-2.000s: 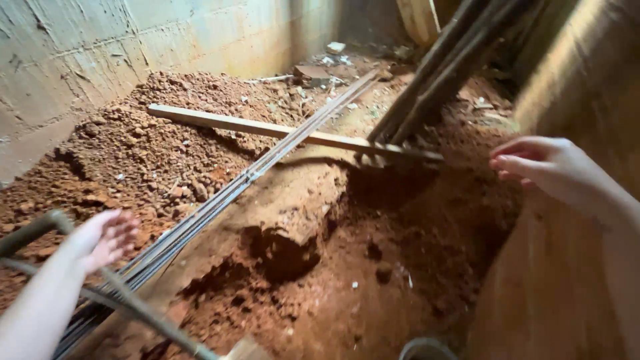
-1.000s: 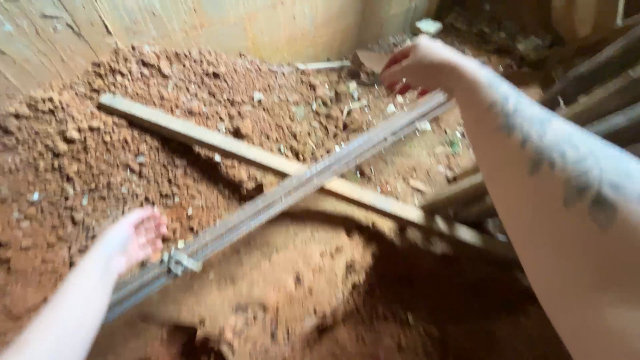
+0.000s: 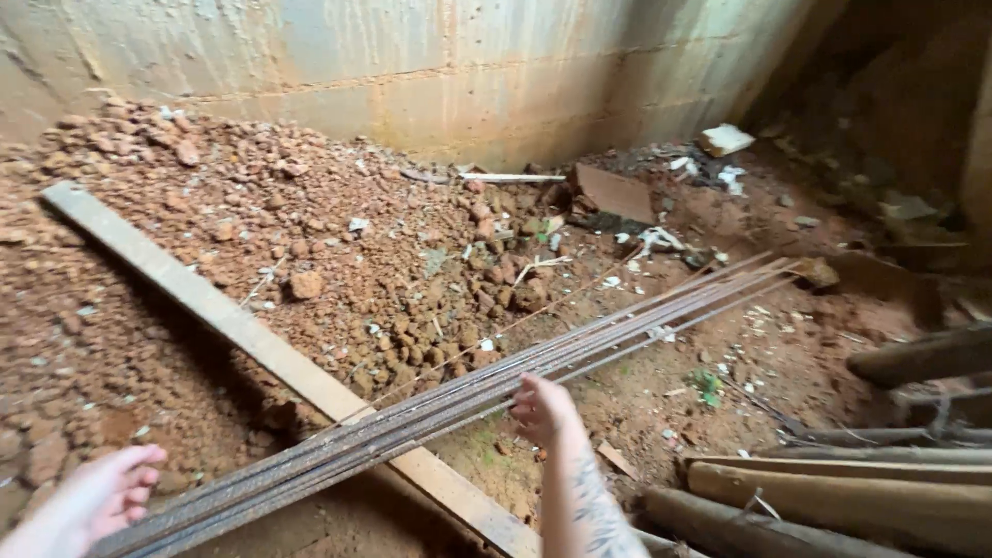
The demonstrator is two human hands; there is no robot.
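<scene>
A bundle of steel rebar rods (image 3: 434, 411) runs diagonally from the lower left to the upper right, lying across a long wooden board (image 3: 256, 341). My left hand (image 3: 116, 492) is at the lower left, beside the near end of the bundle, its fingers apart and nothing in them. Close to the lower edge of the rods, near the middle, is my right hand (image 3: 542, 411), fingers slightly curled and holding nothing visible. Whether its fingertips touch the rods, I cannot tell.
Loose reddish soil (image 3: 232, 201) is heaped along a stained block wall (image 3: 480, 101). Several wooden poles (image 3: 852, 504) lie at the lower right. A broken brown slab (image 3: 612, 194), a white chunk (image 3: 726, 139) and scattered debris lie toward the far corner.
My right hand has come back from the far part of the rods to beside their middle. My left hand stays near their lower left end. The view has shifted.
</scene>
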